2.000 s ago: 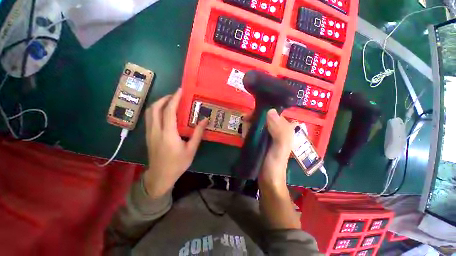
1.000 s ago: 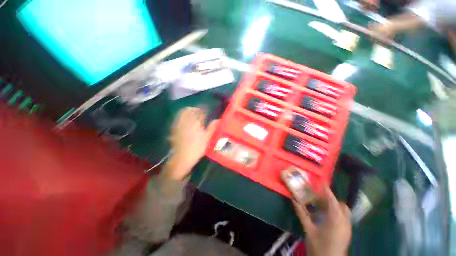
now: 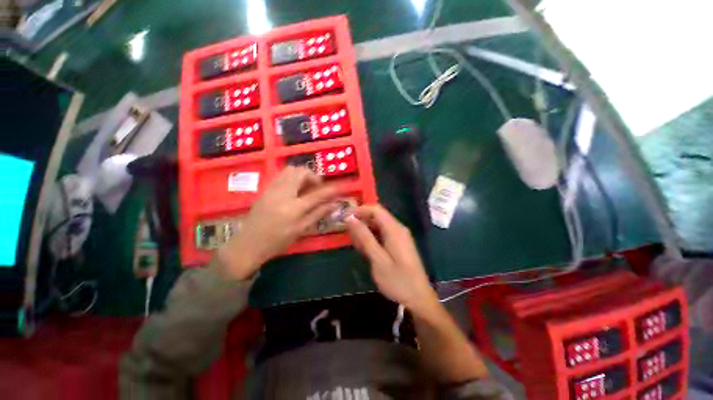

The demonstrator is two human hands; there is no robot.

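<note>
The red phone tray (image 3: 188,156) lies on the bench, with several face-up phones in its upper pockets. A feature phone with its back open (image 3: 338,217) is at the bottom right pocket, partly hidden by my fingers. My left hand (image 3: 270,219) reaches over the tray, its fingertips at this phone's left part; its grip is unclear. My right hand (image 3: 389,254) pinches the phone's right end. Another open-backed phone (image 3: 211,234) lies in the bottom left pocket, partly behind my left hand. A white label (image 3: 243,181) lies in the pocket above it.
Dark barcode scanners flank the tray, left (image 3: 160,195) and right (image 3: 405,156). A cabled phone (image 3: 145,254) lies further left. A white-labelled strip (image 3: 446,201) and a mouse (image 3: 528,152) are right. Stacked red trays (image 3: 547,308) stand lower right. A cyan monitor (image 3: 16,207) is left.
The scanner my right hand held two seconds ago is out of my hand. My left hand has moved right, across the tray to the bottom right phone. The head view has shifted.
</note>
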